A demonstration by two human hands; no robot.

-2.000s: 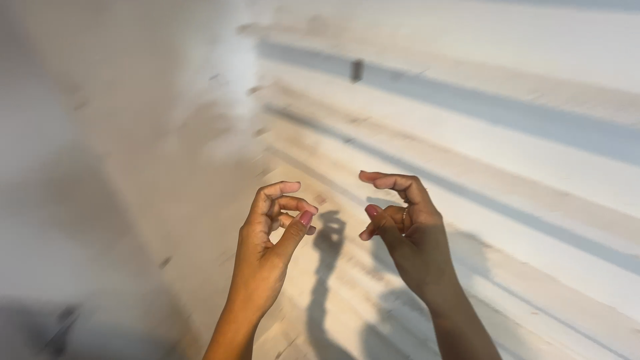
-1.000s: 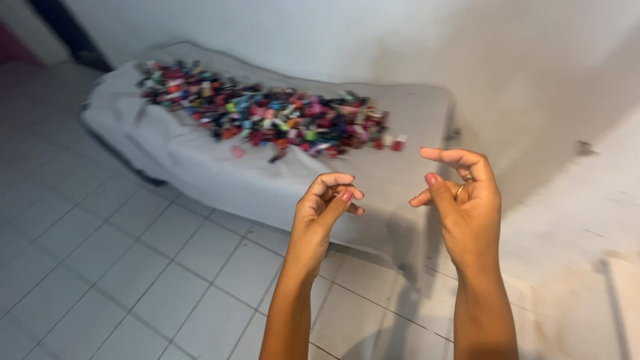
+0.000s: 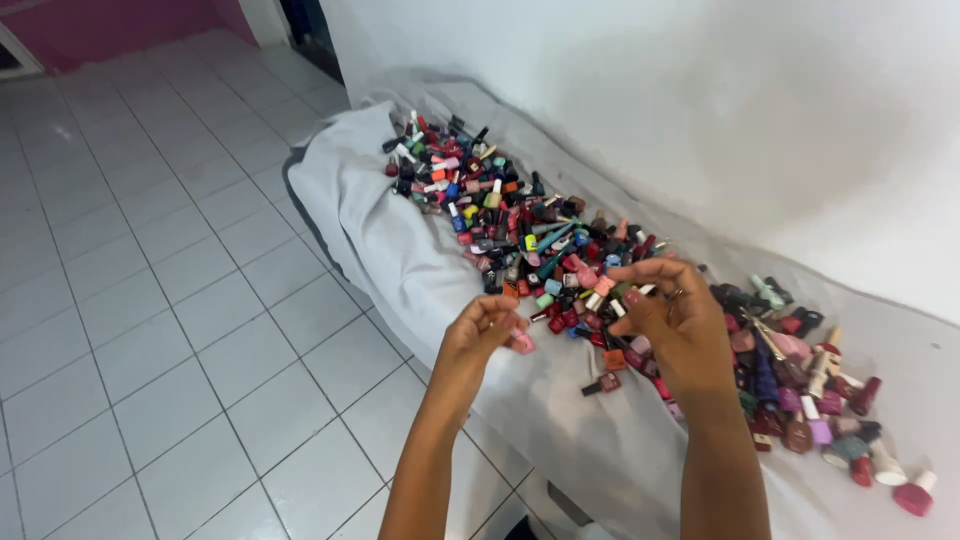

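Observation:
Many small nail polish bottles (image 3: 547,232) in mixed colours lie heaped along a grey cloth (image 3: 390,247). My left hand (image 3: 480,337) is raised above the cloth's near side, fingers curled and thumb near the index finger. A small pink bottle (image 3: 525,342) shows just behind its fingertips, seemingly on the cloth. My right hand (image 3: 671,319) hovers over the middle of the heap, thumb and index finger apart, with a ring on one finger. It hides some bottles. A dark pink bottle with a black cap (image 3: 602,385) lies by itself between my forearms.
A white wall (image 3: 637,97) rises behind the cloth-covered surface. Pale tiled floor (image 3: 187,300) spreads to the left, up to a pink wall (image 3: 135,30) and a dark doorway (image 3: 311,34). A pink bottle with a white cap (image 3: 915,495) lies at the lower right.
The view has swung from a blurred wall to the bottles, which now look closer. Both hands stay raised, and my right hand now overlaps the heap.

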